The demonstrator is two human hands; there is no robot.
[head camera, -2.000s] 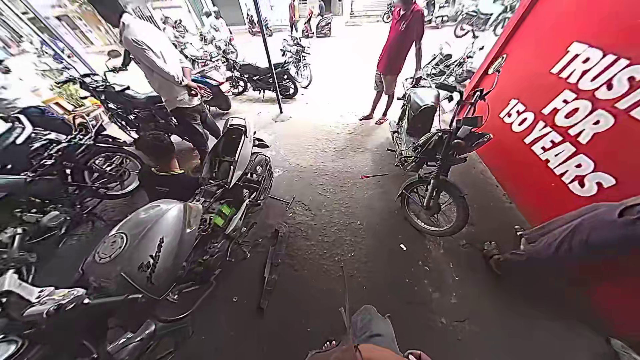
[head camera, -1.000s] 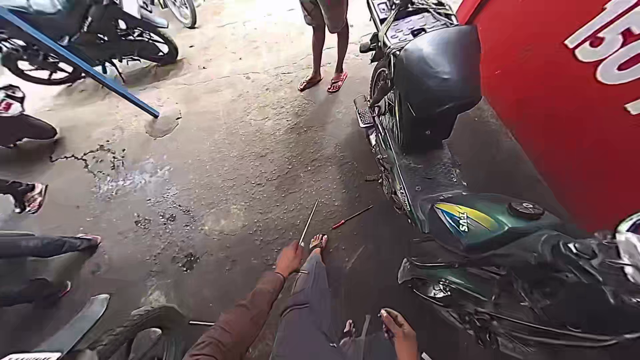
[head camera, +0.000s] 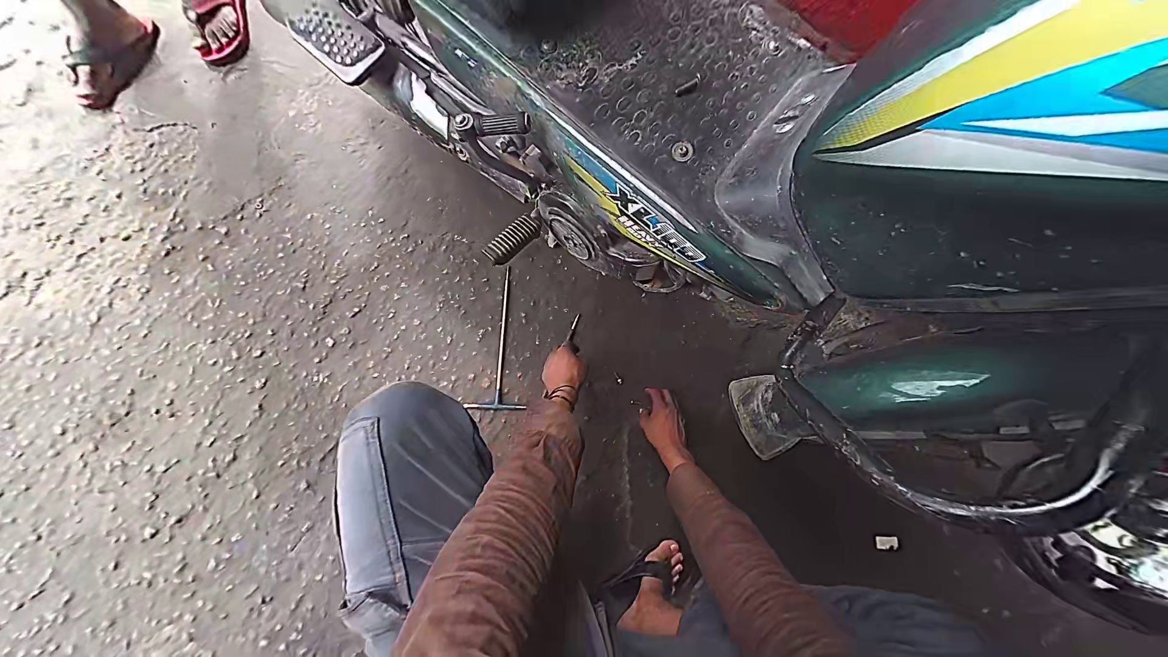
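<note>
My left hand [head camera: 564, 370] is closed around the handle of a slim tool [head camera: 574, 330], probably a screwdriver, whose tip points away from me. My right hand [head camera: 662, 422] is low over the ground beside the moped, its fingers slightly bent near a small thin metal piece [head camera: 637, 403]; whether it holds that piece is unclear. On the ground left of my left hand lies a T-handle wrench [head camera: 501, 347], its crossbar toward me. Ahead and to the right stands a dark green moped [head camera: 657, 228] with yellow and blue stripes; its ribbed pedal [head camera: 513, 239] sticks out above the wrench.
A person's feet in red sandals [head camera: 219, 32] stand at the upper left. The moped's crash bar [head camera: 967, 520] and front wheel [head camera: 1095, 575] are at the lower right. A small white piece [head camera: 886, 543] lies on the rough ground, and my sandalled foot [head camera: 652, 589] is between my arms.
I am lower and much closer to the moped. The T-handle wrench now lies on the ground. Both hands have moved down beside the moped's side.
</note>
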